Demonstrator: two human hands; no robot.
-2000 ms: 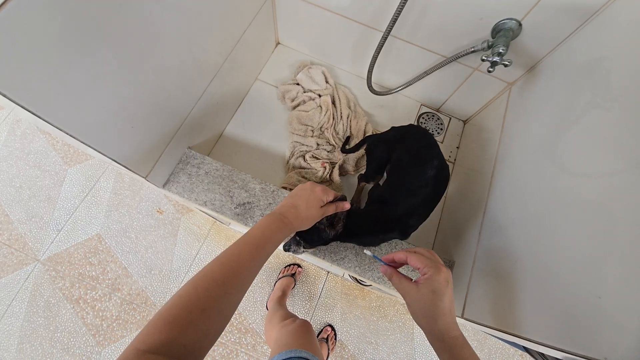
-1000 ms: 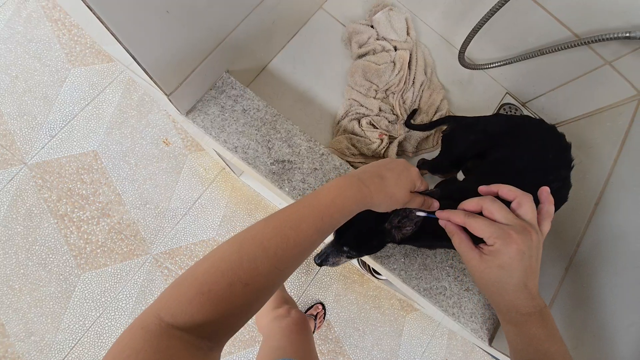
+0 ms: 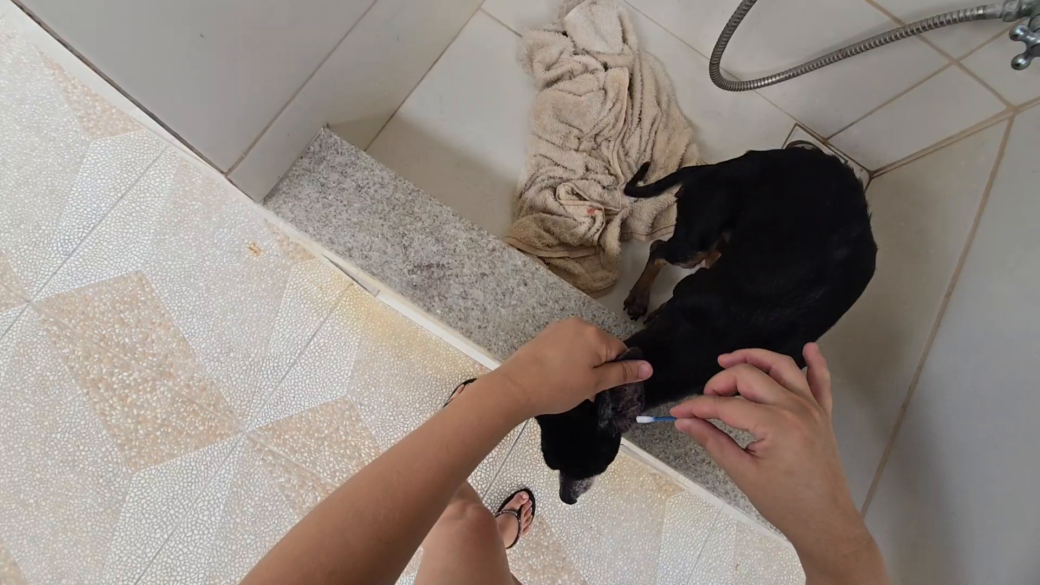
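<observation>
A black dog [image 3: 764, 252] with a greying muzzle stands in the tiled shower area, its head hanging over the granite curb. My left hand [image 3: 569, 366] grips the dog's ear [image 3: 622, 398] at the head, thumb on top. Between the thumb and fingers of my right hand [image 3: 768, 431] is a cotton swab [image 3: 655, 419] with a blue stem; its white tip points left, close beside the ear. Whether the tip touches the ear I cannot tell.
A crumpled beige towel [image 3: 605, 138] lies on the shower floor behind the granite curb [image 3: 422, 252]. A metal shower hose [image 3: 845, 55] hangs at the upper right, near a tap [image 3: 1025, 41]. A floor drain is partly hidden behind the dog. My sandalled foot [image 3: 515, 516] is below the curb.
My right hand has brought the swab from beside the dog's neck towards the ear. The dog's head now points more downward than one second ago. The view has moved closer.
</observation>
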